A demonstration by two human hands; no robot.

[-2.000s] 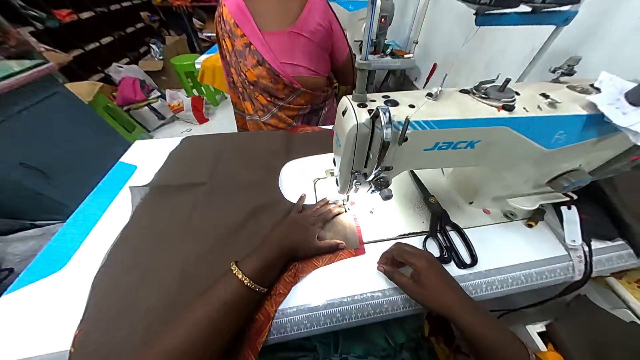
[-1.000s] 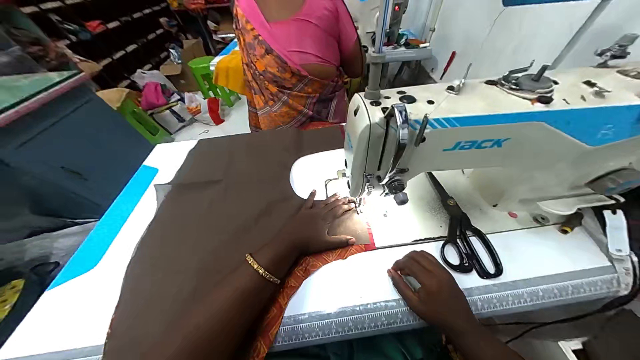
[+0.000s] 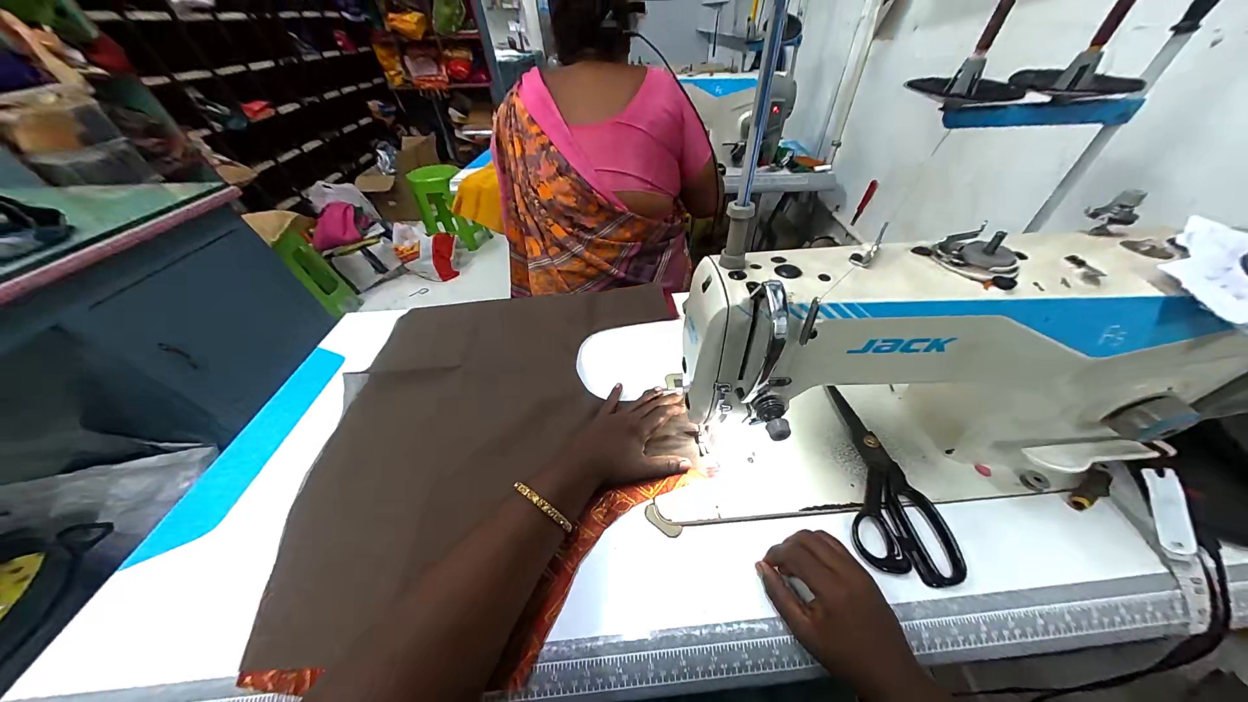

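Observation:
A large brown fabric piece (image 3: 429, 439) lies on the white sewing table, with orange-red patterned fabric (image 3: 585, 546) showing beneath its near edge. My left hand (image 3: 629, 444) presses flat on the brown fabric, fingers spread, just left of the needle area of a Jack sewing machine (image 3: 907, 341), whose lamp lights the spot. My right hand (image 3: 829, 595) rests at the table's front edge with its fingers curled; nothing shows in it, though its palm is hidden. Black-handled scissors (image 3: 892, 497) lie between that hand and the machine, blades pointing away.
A measuring scale (image 3: 682, 658) runs along the front edge. The thread stand's pole (image 3: 756, 127) rises behind the machine head. A person in a pink top (image 3: 634, 146) sits beyond the table with their back to me. A grey cabinet (image 3: 185, 341) stands at the left.
The brown and patterned fabric has shifted away under the machine, its near edge now further from the table's front. The view has tilted up. My left hand is still on the fabric.

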